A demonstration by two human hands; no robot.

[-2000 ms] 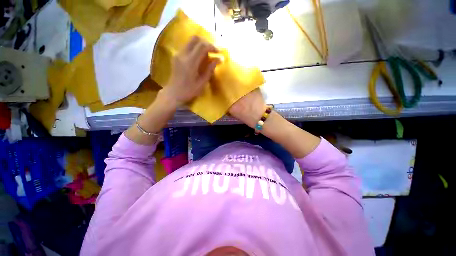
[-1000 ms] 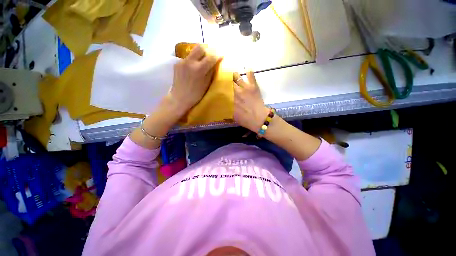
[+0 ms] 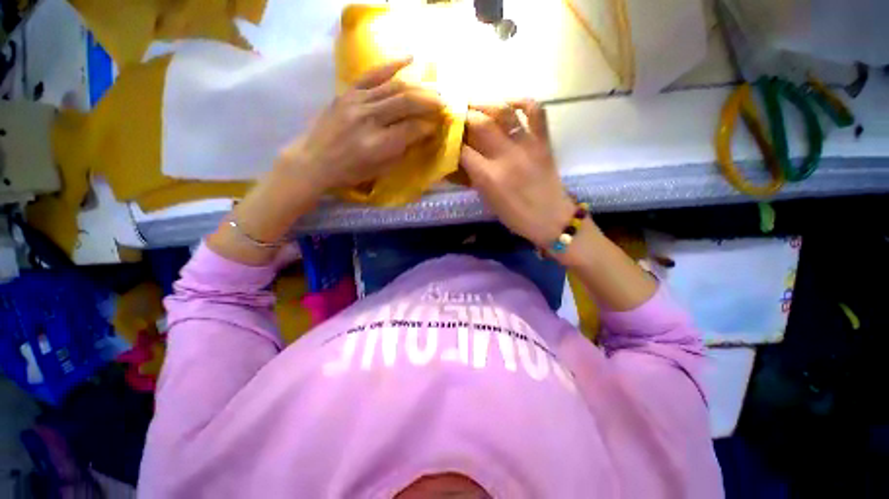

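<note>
A mustard fabric panel point(image 3: 365, 47) lies at the front of the white machine table, partly washed out by the lamp. Its near part is bunched and folded under my hands. My left hand point(image 3: 378, 127) lies over the panel with bent fingers and holds it. My right hand point(image 3: 510, 156) is at the panel's right edge, fingertips touching the folded cloth; whether it pinches the cloth is hard to tell. Only a small dark part of the sewing machine head point(image 3: 489, 10) shows at the top edge; the needle area is lost in glare.
A white piece point(image 3: 229, 122) lies over mustard pieces point(image 3: 132, 122) at left. Shears with yellow and green handles point(image 3: 780, 136) lie at right. Pale pieces with yellow strips point(image 3: 617, 49) lie behind. Blue crates point(image 3: 49, 322) stand below left, white sheets point(image 3: 726, 292) below right.
The view has shifted, so the machine head is mostly out of the picture. The panel's near part has become more bunched. My left hand has spread over it; my right hand has shifted slightly right.
</note>
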